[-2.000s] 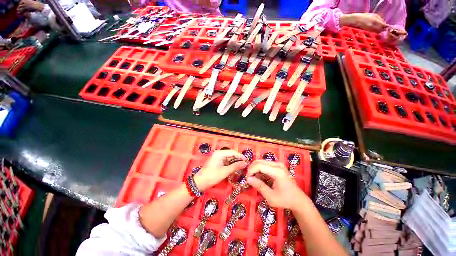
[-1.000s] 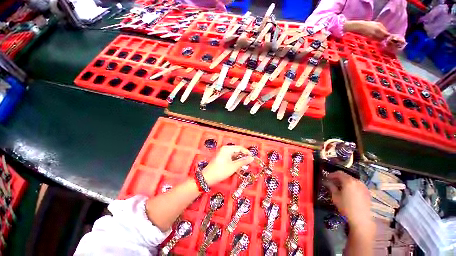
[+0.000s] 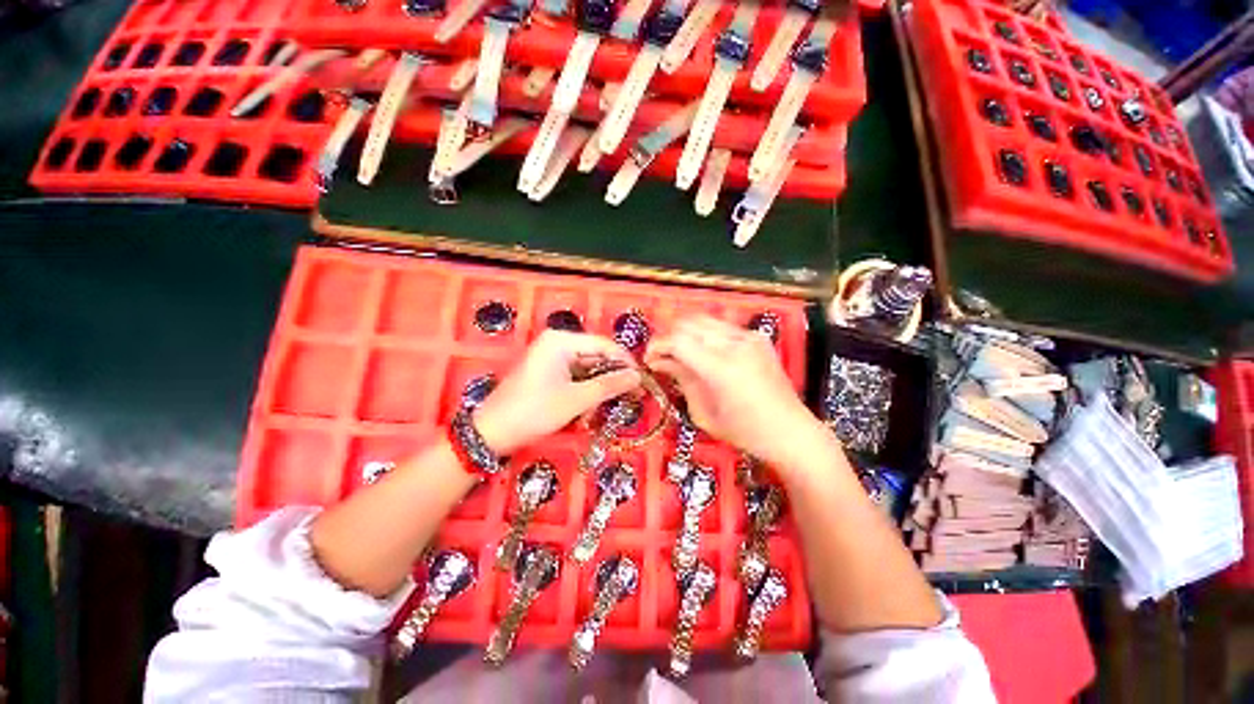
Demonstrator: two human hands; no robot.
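A metal bracelet (image 3: 644, 437) hangs in a loop between my two hands, over the upper part of the red watch tray (image 3: 323, 369). My left hand (image 3: 557, 385), with a red band on the wrist, pinches one end. My right hand (image 3: 722, 374) has its fingertips at the other side of the loop; what they pinch is partly hidden. Banded watches (image 3: 605, 509) lie slantwise in rows in the tray's lower and right cells. Bare watch heads (image 3: 494, 316) sit in upper cells.
Right of the tray is a black parts box (image 3: 858, 403) with tiny silvery bits, a round pale ring (image 3: 880, 296), piled leather straps (image 3: 993, 413) and white packets (image 3: 1135, 495). Ahead, strap watches (image 3: 564, 103) lie on stacked red trays. Another tray of heads (image 3: 1073, 138) stands upper right.
My right hand has come back from the black parts box to meet my left hand at the bracelet. The view has tilted down and shifted, showing more of the near bench.
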